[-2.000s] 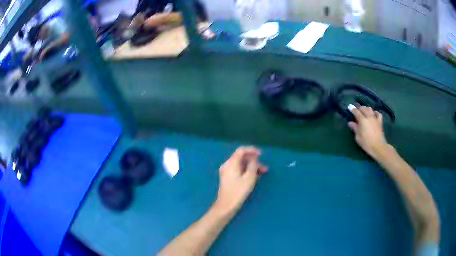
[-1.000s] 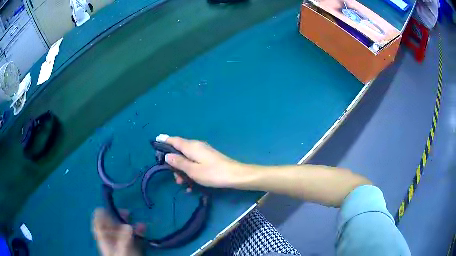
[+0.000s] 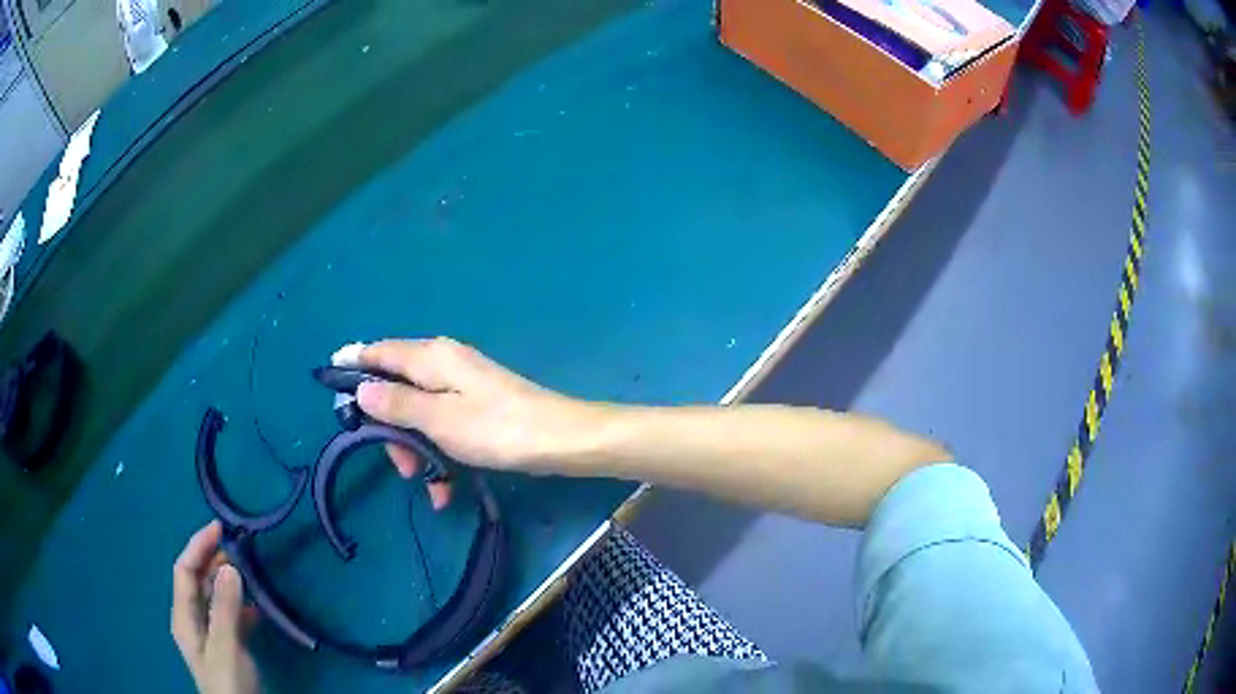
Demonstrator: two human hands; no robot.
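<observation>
A black headband (image 3: 468, 597) lies as an arc near the table's front edge, with a curved yoke (image 3: 221, 475) at its left end and another yoke (image 3: 330, 495) at its right end. Thin dark wires run from the yoke area. My left hand (image 3: 210, 597) is at the headband's left end, its fingers around it. My right hand (image 3: 441, 407), with a white finger cot (image 3: 347, 355) on a fingertip, grips a small dark part (image 3: 339, 378) above the right yoke. The palm side of that hand is hidden.
An orange carton (image 3: 868, 82) stands at the table's far right. Another black headphone frame (image 3: 41, 401) lies on the belt at left. A small white scrap (image 3: 44, 647) is at lower left. A red stool (image 3: 1071, 54) and yellow-black tape (image 3: 1111, 339) are on the floor.
The view has turned further right since the earliest frame, where my right hand was on a frame on the belt. Since one second ago, my left hand has steadied on the headband's left end.
</observation>
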